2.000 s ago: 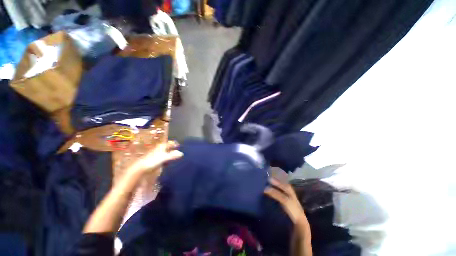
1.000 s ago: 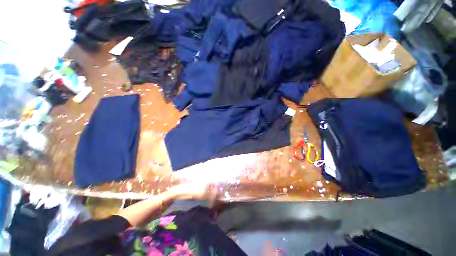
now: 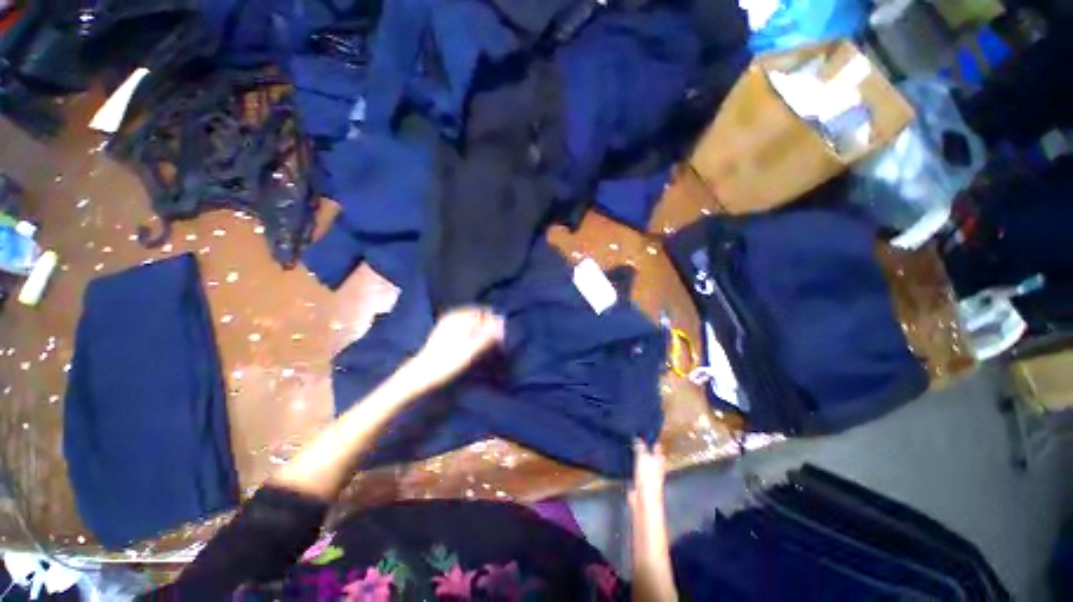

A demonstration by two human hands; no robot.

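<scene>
A crumpled navy garment (image 3: pixel 565 365) with a white tag (image 3: pixel 594 286) lies at the table's front middle. My left hand (image 3: pixel 471 335) is closed on its cloth near the middle. My right hand (image 3: pixel 646 465) is at its lower right corner by the table's front edge; its fingers seem to pinch the cloth, but they are small and blurred. Scissors with a yellow handle (image 3: pixel 681 352) lie just right of the garment, partly hidden. A folded navy piece (image 3: pixel 147 400) lies flat at left.
A folded navy stack (image 3: pixel 830 318) sits at right, with an open brown carton (image 3: pixel 753 129) behind it. A navy and black heap (image 3: pixel 494 153) fills the back; a black hanger bundle (image 3: pixel 224 159) lies left of it. Dark hanging garments (image 3: pixel 824 541) are below the front edge.
My left hand has moved from the front edge onto the garment and closed on it. My right hand has come to its corner. The garment is more bunched and pulled nearer the front edge.
</scene>
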